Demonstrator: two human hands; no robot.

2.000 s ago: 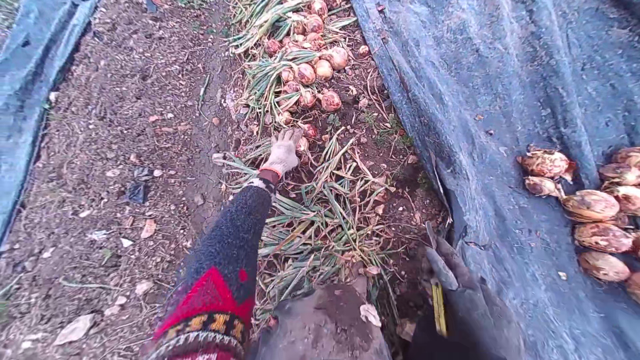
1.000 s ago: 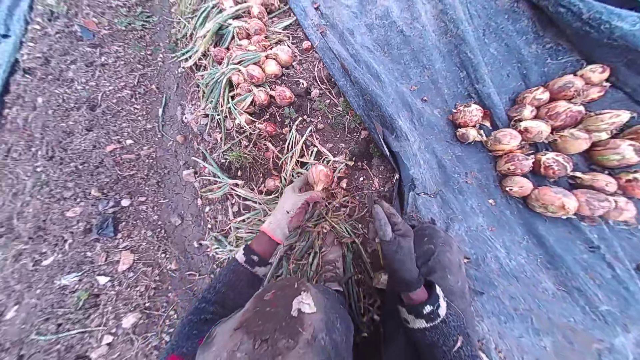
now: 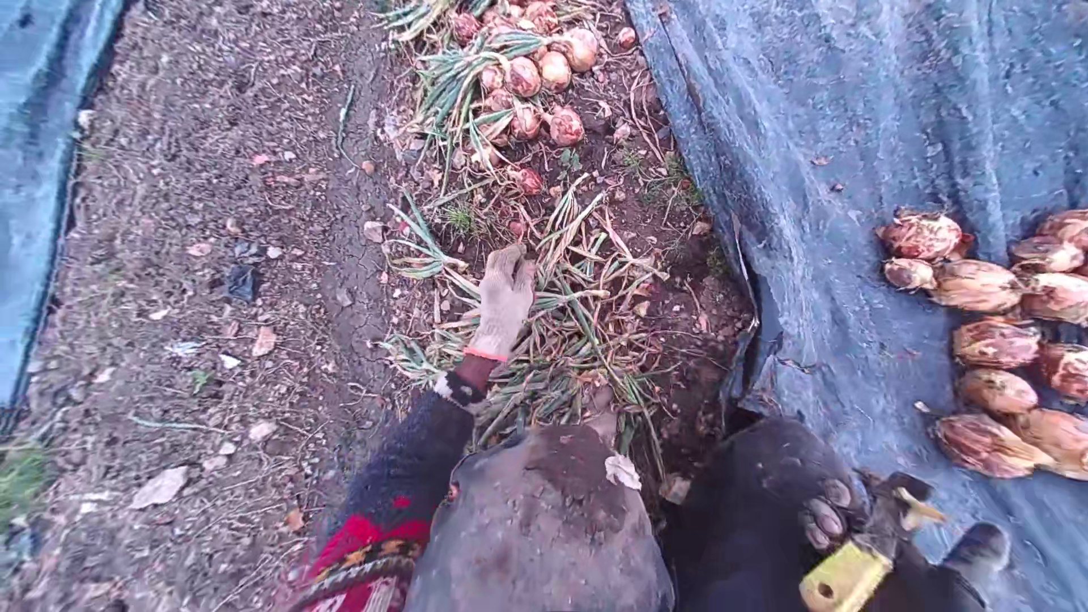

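Observation:
My left hand (image 3: 506, 302), in a pale, soiled glove, is low over the cut or dried onion leaves (image 3: 586, 314), palm down. Its fingers are slightly apart and no onion shows in them; the palm side is hidden. Beyond it, a pile of onions (image 3: 523, 76) with green tops lies on the soil. My right hand (image 3: 829, 514), in a dark glove, is at the lower right beside my knee, around a tool with a yellow handle (image 3: 846, 578). The tool's kind is not clear. To the right, trimmed onions (image 3: 994, 391) rest in a group on a dark blue sheet.
The blue ground sheet (image 3: 816, 212) covers the right side, its folded edge running beside the onion row. Another sheet (image 3: 51, 153) lies at the far left. Between lies bare soil (image 3: 229, 280) with stones and dry scraps. My dirty knee (image 3: 544, 527) is at bottom centre.
One second ago my left hand held an onion near my right hand; that onion is no longer in it, and it has reached forward to the leaves. My right hand has moved right.

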